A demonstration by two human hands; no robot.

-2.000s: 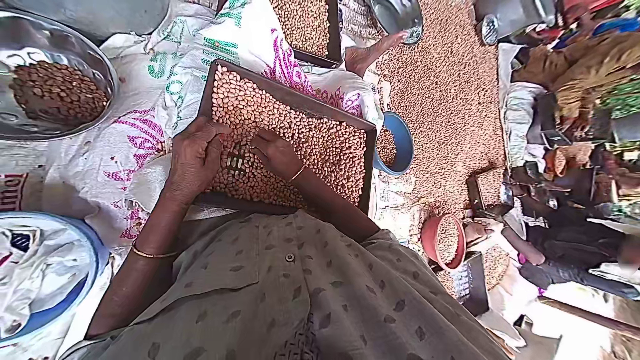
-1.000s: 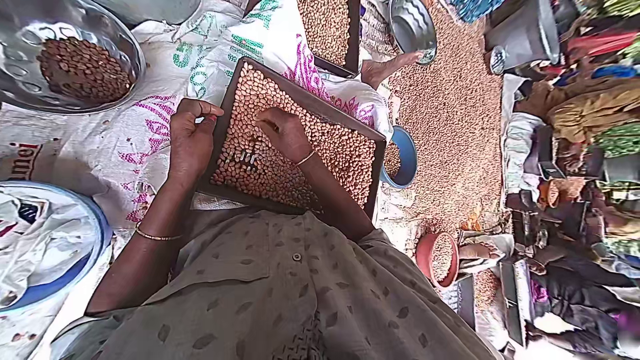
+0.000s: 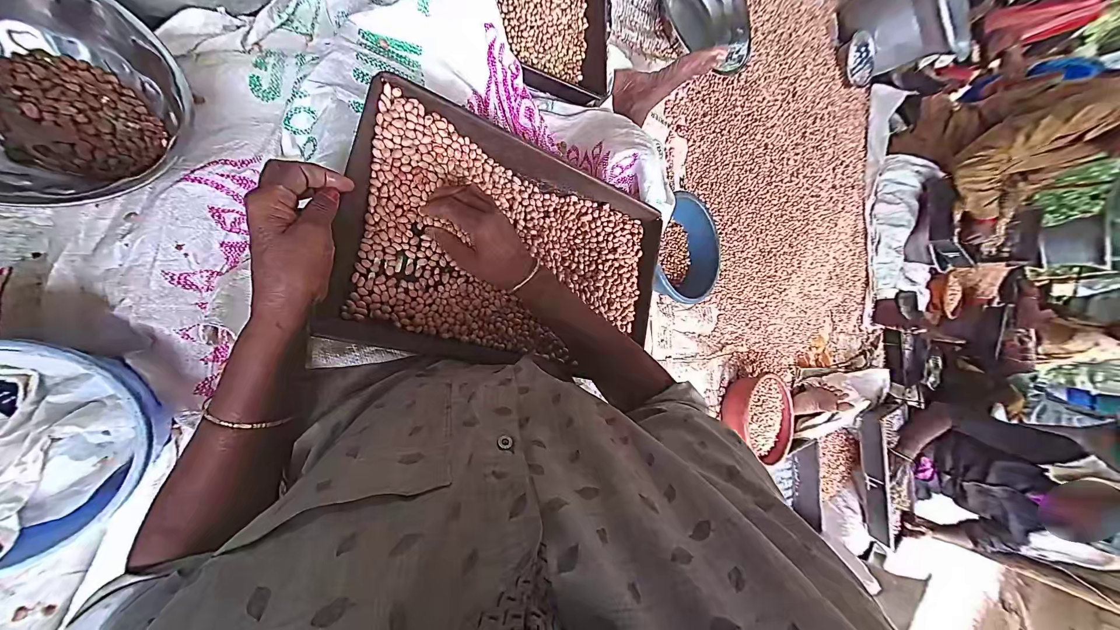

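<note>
A dark rectangular tray (image 3: 348, 254) lies across my lap, spread with shelled nuts (image 3: 573, 236) that look like peanuts. My left hand (image 3: 296, 232) is at the tray's left edge, its fingers curled and thumb against the index finger; whether something small is between them cannot be made out. Over the nuts, my right hand (image 3: 479, 234) reaches in with bent fingers, the tips low at the nuts' surface. What its fingertips hold is hidden. Near the middle left of the nuts, a small patch of the tray's dark bottom shows.
Darker nuts fill part of a steel bowl (image 3: 179, 114) at upper left. A blue tub (image 3: 144, 437) with white plastic stands below it. A second tray (image 3: 604, 52), a blue bowl (image 3: 704, 249), a red bowl (image 3: 733, 407) and a wide spread of nuts (image 3: 779, 175) lie beyond. People sit at the right.
My left hand has moved from over the nuts to the tray's left edge. My right hand remains over the nuts. At the right, a co-worker's tray has shifted near the red bowl.
</note>
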